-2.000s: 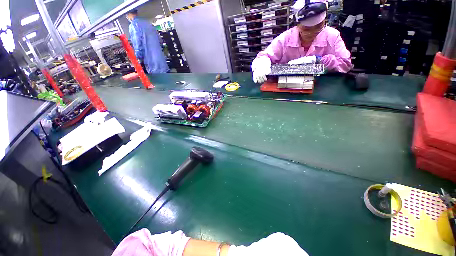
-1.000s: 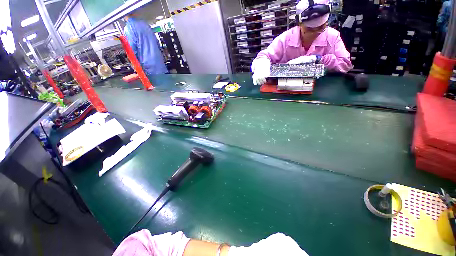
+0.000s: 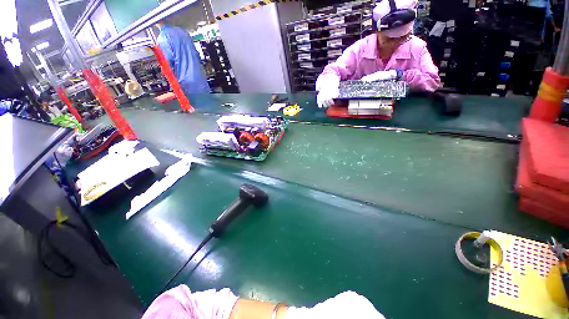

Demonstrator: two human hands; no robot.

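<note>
A green power supply board (image 3: pixel 242 137) lies component side up on the green bench line, left of centre. Its white-silver heatsinks and copper-orange chokes show. A black barcode scanner (image 3: pixel 234 210) lies nearer, with its cable running to the bottom edge. My left hand (image 3: pixel 340 307), in a white glove, is at the bottom edge, with bare wrist and pink sleeve to its left. Its fingers are cut off or hidden, so its grip cannot be seen. It is well apart from board and scanner. My right hand is not in view.
Opposite, a person in pink (image 3: pixel 390 53) holds another board (image 3: pixel 372 90) above a red pad. Right: red foam pads (image 3: pixel 544 165), tape roll (image 3: pixel 462 254), label sheet (image 3: pixel 521 268), cutters (image 3: pixel 557 248). Left: white strip (image 3: pixel 159 187), red-wrapped posts (image 3: pixel 107 103).
The view has shifted slightly. The near board appears a little further right. The person opposite has tilted the other board to show more of its face. My left hand has barely moved.
</note>
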